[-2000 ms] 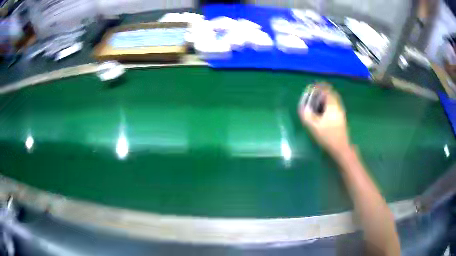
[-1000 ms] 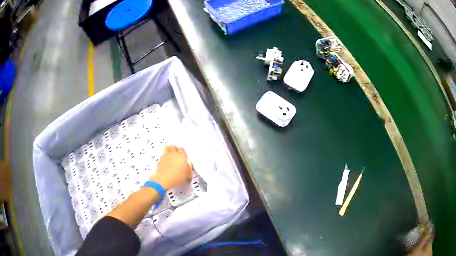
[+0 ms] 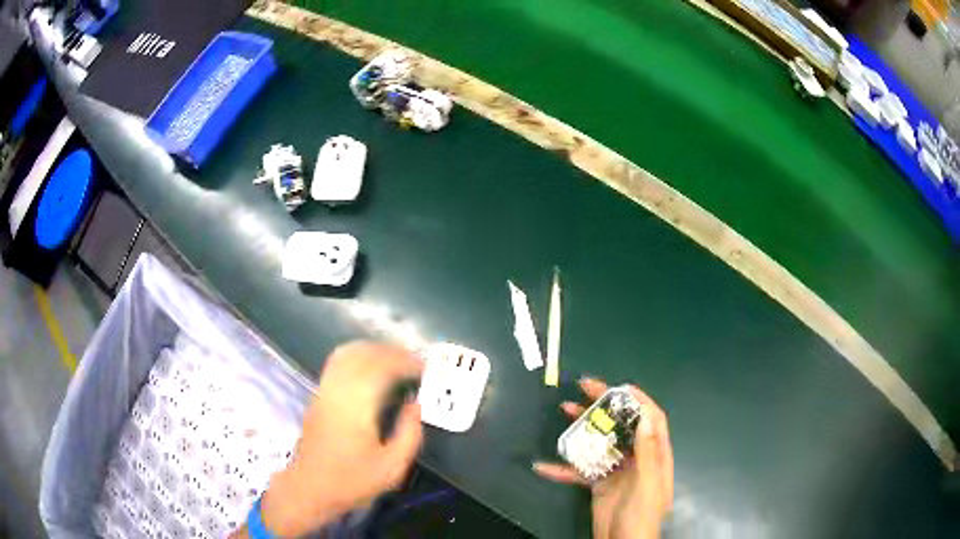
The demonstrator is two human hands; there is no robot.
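My right hand [image 3: 632,474] holds a white shell with an exposed inner assembly [image 3: 602,430], with yellow and metallic parts, facing up. My left hand [image 3: 368,426] is blurred, with fingers curled, beside the left edge of a white socket adapter [image 3: 455,386]. I cannot tell whether it grips the adapter. A white-handled pointed tool [image 3: 525,328] and a pale tan stick [image 3: 554,332] lie on the dark green bench between and beyond my hands.
Two white adapters [image 3: 339,170] [image 3: 321,259], an inner assembly [image 3: 283,176] and open units [image 3: 402,93] lie farther left. A blue parts bin [image 3: 214,95] stands near a black mat [image 3: 137,47]. The lined crate [image 3: 100,421] is lower left, the green conveyor [image 3: 674,116] beyond the pale strip.
The view has swung right. My left hand has moved from the crate to the bench. An adapter now shows beside it. My right hand has come further into view with the open unit.
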